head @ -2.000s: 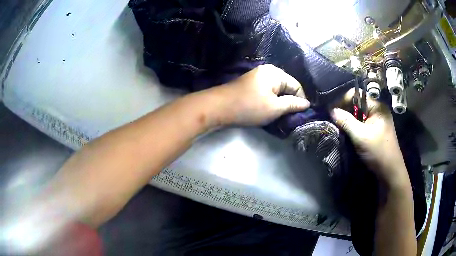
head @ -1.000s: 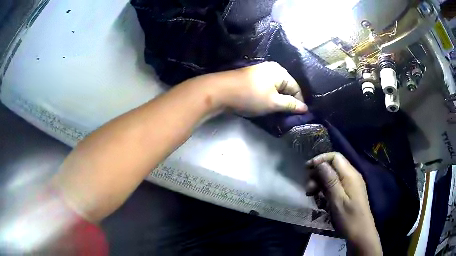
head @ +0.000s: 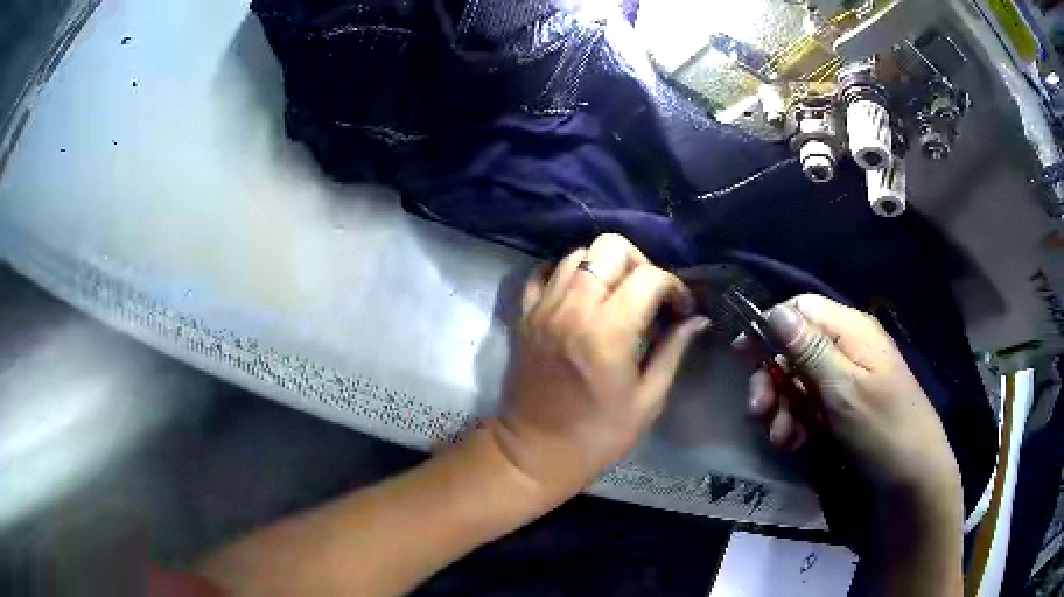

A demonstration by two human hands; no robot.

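The dark navy jeans [head: 525, 152] lie bunched on the machine table and run under the machine head, with light stitching lines on them. My left hand [head: 601, 356] is at the near edge of the cloth, thumb and forefinger pinched together on what looks like the cloth edge; the fingertips partly hide it. My right hand [head: 852, 373] holds thread snips with red handles [head: 797, 391], their metal blades pointing up and left, close to the left fingertips. Whether the blades touch the cloth or a thread cannot be told.
The sewing machine head [head: 992, 222] is at the upper right, with white tension knobs [head: 867, 131] above my right hand and a bright lamp glare beside them. The white table [head: 233, 233] has a ruler scale along its front edge. White paper [head: 782, 568] lies below that edge.
My left hand has moved down and turned upward at the cloth edge. My right hand has moved up beside it, with the snips' blades showing. The grey striped piece no longer shows clearly.
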